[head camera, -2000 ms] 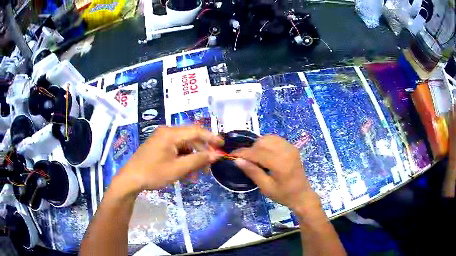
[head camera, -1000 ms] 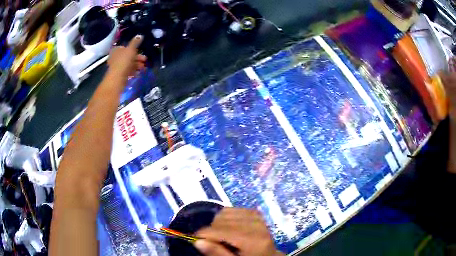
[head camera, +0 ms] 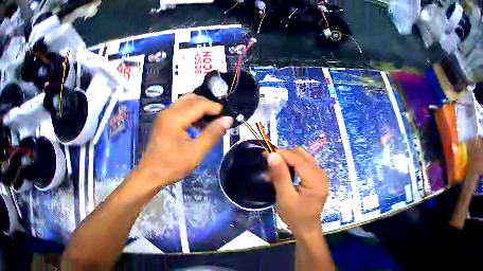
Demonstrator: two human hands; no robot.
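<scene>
A white housing (head camera: 249,177) with a black inside lies on the blue sheeting before me, its white bracket arm (head camera: 274,98) pointing away. My right hand (head camera: 299,185) is at the cup's right side and pinches red, yellow and black wire leads (head camera: 265,137) rising from it. My left hand (head camera: 182,140) holds a black round module (head camera: 244,98) by its near edge, above and beyond the cup. A silver-white motor (head camera: 217,86) sits on the module, and a red-yellow lead with a pale plug (head camera: 252,41) stands up from it. A small white plug (head camera: 240,117) is by my left thumb.
Waiting housings (head camera: 74,119) with black interiors crowd the left. Black modules with wires (head camera: 333,36) lie on the dark green strip (head camera: 175,47) beyond. An orange box (head camera: 450,140) stands at the right, near another person's arm (head camera: 468,185). Clear plastic bags (head camera: 403,16) are at the far right.
My left hand reached to the far strip and is now back over the sheeting with a black module. My right hand still pinches the housing's leads; the view has swung back left.
</scene>
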